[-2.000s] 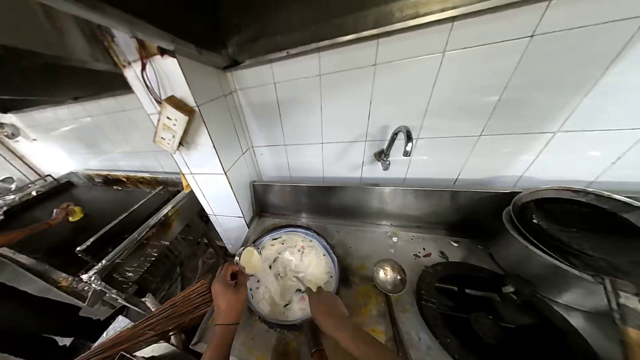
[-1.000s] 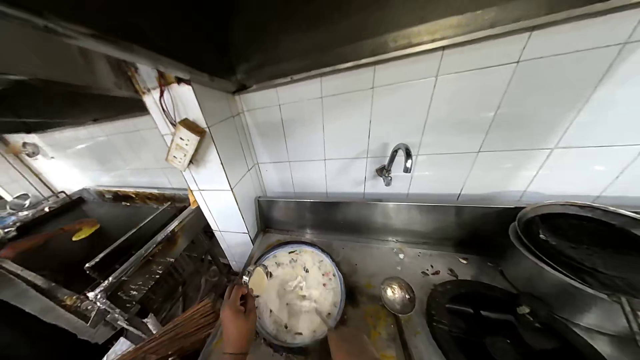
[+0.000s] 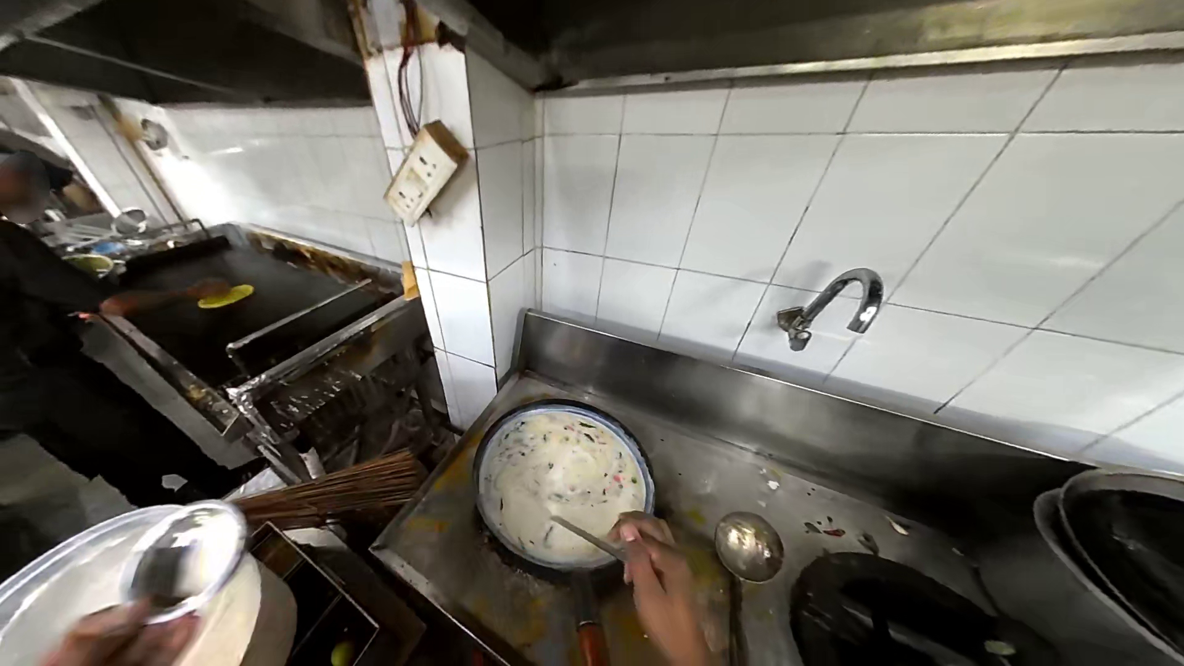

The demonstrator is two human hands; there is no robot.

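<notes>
A round pan [image 3: 564,486] of creamy white batter with dark, red and green bits sits on the steel counter. My right hand [image 3: 659,573] grips the handle of a metal utensil [image 3: 587,536], whose far end is in the batter; the shape of that end is hidden. At the lower left, my left hand [image 3: 125,634], blurred, holds a shiny round metal bowl [image 3: 185,555] over a large tub [image 3: 264,615] of white batter. A steel ladle [image 3: 749,546] lies on the counter to the right of the pan.
A black burner [image 3: 888,606] and stacked large pans [image 3: 1101,536] stand at the right. A faucet [image 3: 832,305] juts from the tiled wall. A twig broom [image 3: 342,490] lies left of the counter. Farther left, a person [image 3: 55,305] reaches over a griddle [image 3: 277,273] with a yellow item.
My left hand has moved from the pan's left rim to the tub at the lower left. The view has swung left, bringing the tub and the other person into sight.
</notes>
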